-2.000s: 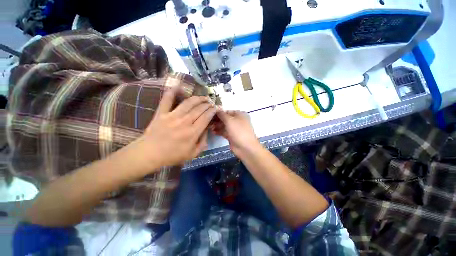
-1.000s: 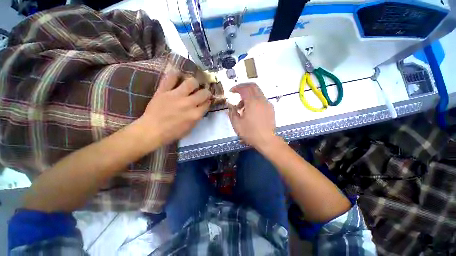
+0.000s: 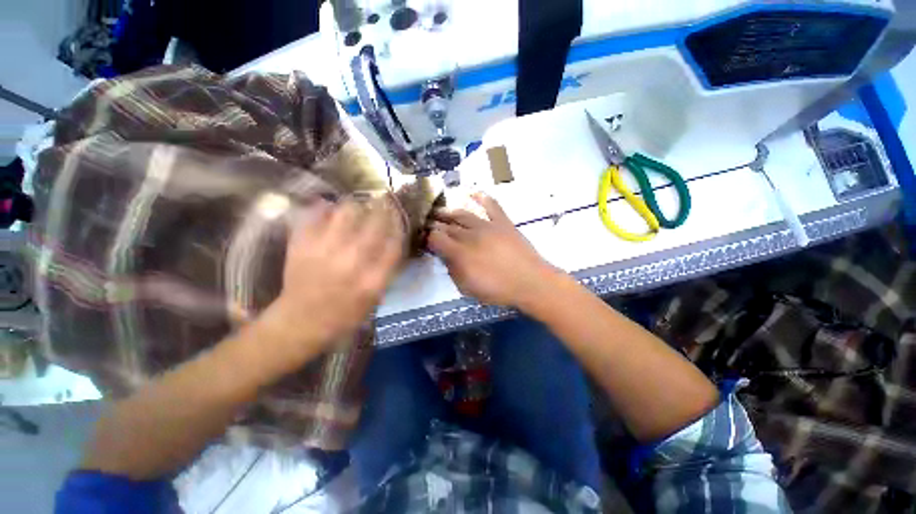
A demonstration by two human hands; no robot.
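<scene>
The brown plaid garment piece [image 3: 151,251] lies bunched left of the needle and hangs over the table's front edge. A tan layer [image 3: 357,166] shows along its edge. My left hand [image 3: 341,261] is blurred and grips the plaid near its right edge. My right hand [image 3: 487,251] pinches the small folded brown and tan end [image 3: 420,213] just in front of the presser foot [image 3: 442,161]. My right fingertips are partly hidden in the fold.
Snips [image 3: 628,191] with yellow and green handles lie right of the needle. A small tan tab [image 3: 499,164] is on the bed. The white sewing machine [image 3: 643,90] stands behind, with a black strap [image 3: 547,50]. A darker plaid heap [image 3: 814,371] lies at the right.
My left hand has moved slightly down with the plaid, which has shifted and blurred, and more tan layer shows. My right hand has turned and closed onto the folded end.
</scene>
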